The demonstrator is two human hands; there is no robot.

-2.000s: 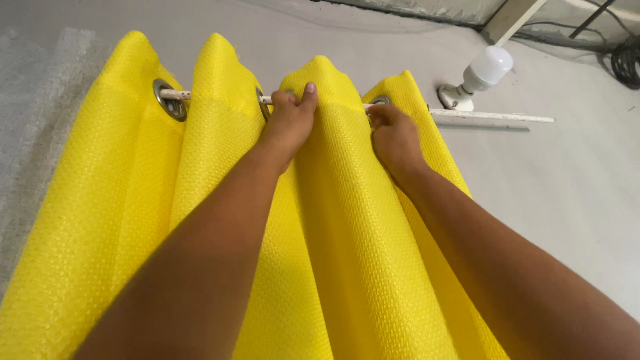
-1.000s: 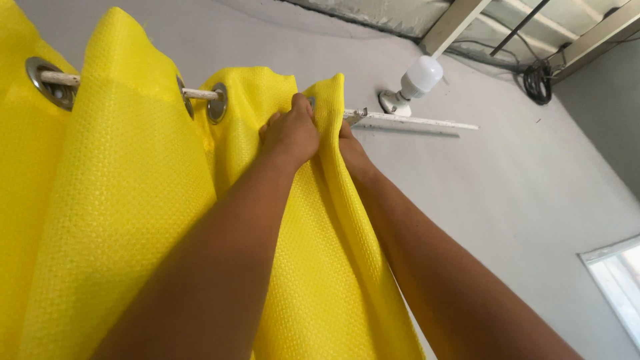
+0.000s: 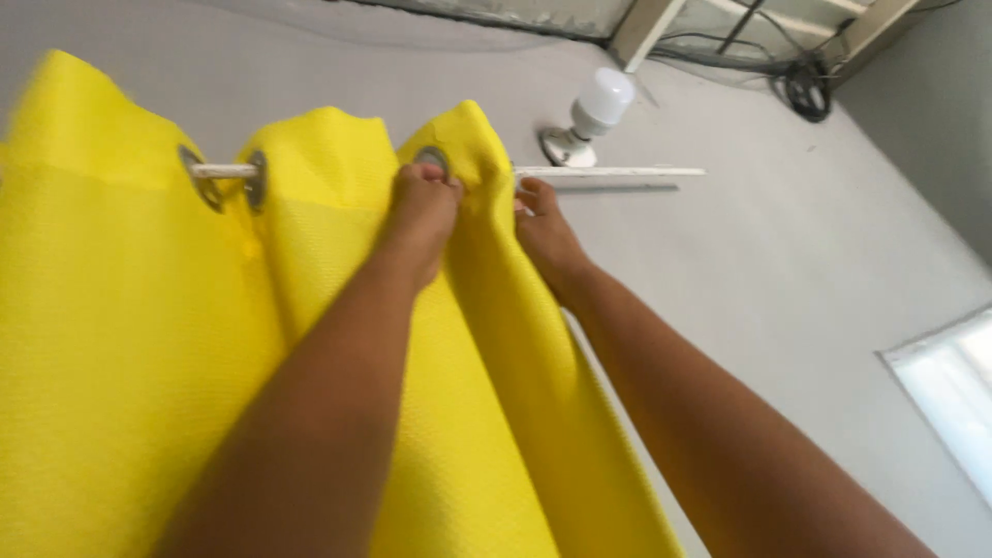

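A yellow grommet curtain (image 3: 139,310) hangs in folds from a thin white curtain rod (image 3: 225,170), which passes through its metal grommets (image 3: 430,159). My left hand (image 3: 425,209) grips the curtain's top at the grommet near the right end, its fingertips partly hidden. Just right of the curtain's last fold is my right hand (image 3: 542,225), below the rod, with its fingers curled by the fabric edge; whether it pinches the cloth is not clear. The rod's bare end reaches right past both hands.
A white light bulb (image 3: 604,101) in a wall socket stands just above the rod's right part. Below the rod runs a thin grey bar (image 3: 620,188). Coiled black cable (image 3: 806,89) hangs near the ceiling beam (image 3: 647,31). A bright framed opening (image 3: 945,387) is at the lower right.
The view has swung toward the rod's right end. Both hands have moved right along the rod to the curtain's end, and the folds near my left hand have changed shape.
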